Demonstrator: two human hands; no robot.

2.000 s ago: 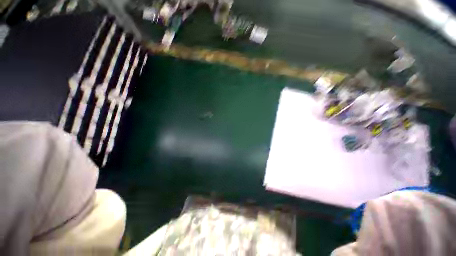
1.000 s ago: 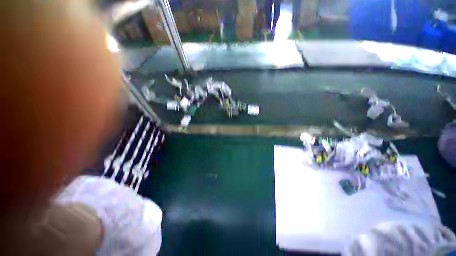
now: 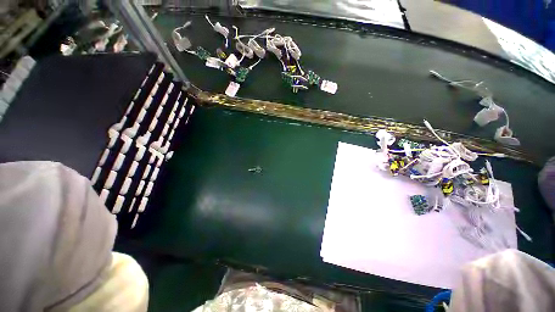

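A tangled pile of white cords with green boards and yellow-and-black blocks (image 3: pixel 447 185) lies over the upper right part of a white-lilac sheet (image 3: pixel 377 225). One small green circuit board (image 3: pixel 419 204) lies on the sheet below the pile. My left sleeve (image 3: pixel 52 231) fills the lower left, with a pale yellow shape beside it. My right sleeve (image 3: pixel 508 281) overlaps the sheet's lower right corner, beside a blue band (image 3: pixel 439 300). No fingers show on either side; my hands are out of the picture.
Black trays (image 3: pixel 67 116) with rows of white shells along their edge stand left. The conveyor belt (image 3: pixel 377 70) runs behind the bench (image 3: pixel 243 146), bearing corded boards (image 3: pixel 242 74) and white corded pieces (image 3: pixel 487 113). A metal post (image 3: pixel 149 36) stands upper left. Patterned cloth shows at bottom centre.
The view has shifted down and tilted since one second ago. The large blurred brown shape at left is gone. The pile, sheet and loose board appear unchanged in place.
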